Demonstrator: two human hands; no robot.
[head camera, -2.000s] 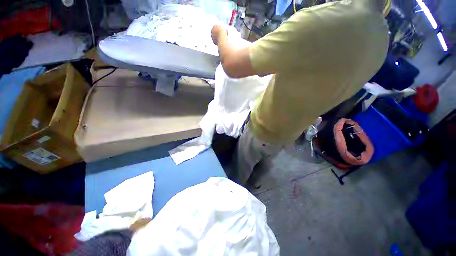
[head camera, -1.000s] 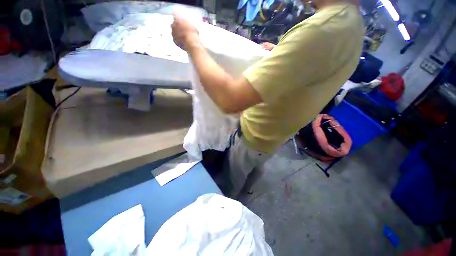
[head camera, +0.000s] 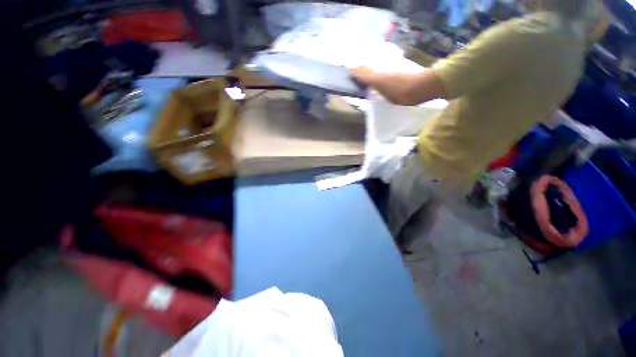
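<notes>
A bunched white garment (head camera: 268, 328) lies at the bottom edge, over the near part of the light blue board (head camera: 314, 244). Its lower part is cut off by the picture's edge. A strip of white cloth (head camera: 340, 181) lies at the far end of the board. Neither of my hands is in view, so I cannot tell whether they touch the garment. The picture is blurred.
A person in a yellow shirt (head camera: 498, 90) stands beyond the board, a hand at the grey pressing board (head camera: 307, 73) with white cloth. An open cardboard box (head camera: 194, 160) is left of the tan-covered table (head camera: 300, 129). Red bags (head camera: 167, 244) lie left. An orange-rimmed bag (head camera: 558, 213) stands right.
The view has swung left. The smaller white piece beside the near garment is no longer seen on the blue board. The other person's raised arm has come down to the pressing board.
</notes>
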